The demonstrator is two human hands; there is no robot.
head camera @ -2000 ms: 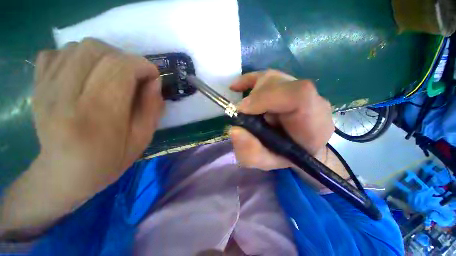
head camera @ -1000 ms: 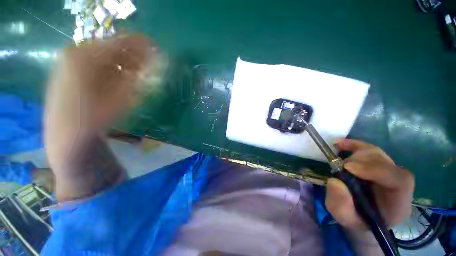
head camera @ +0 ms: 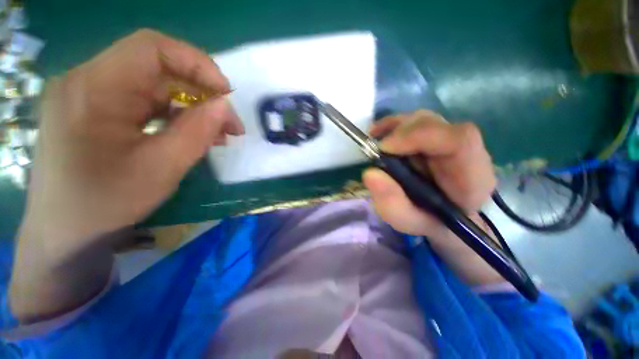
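A small black device housing with a circuit board lies on a white work pad. My right hand grips the black handle of a soldering iron. The iron's tip is over the right edge of the housing; whether it touches is unclear. My left hand is left of the housing, pinching a small yellow piece with a thin pointed end between thumb and fingers. A small pale, shiny bit also shows inside that hand.
Silvery-white small pieces are piled on the green bench at the far left. A brown-tan cylinder stands at the upper right. A wheel shows beyond the bench edge at right.
My left hand was blurred near the silvery pile and is now beside the pad with the yellow piece. The iron's tip has shifted from the housing's components to its right edge.
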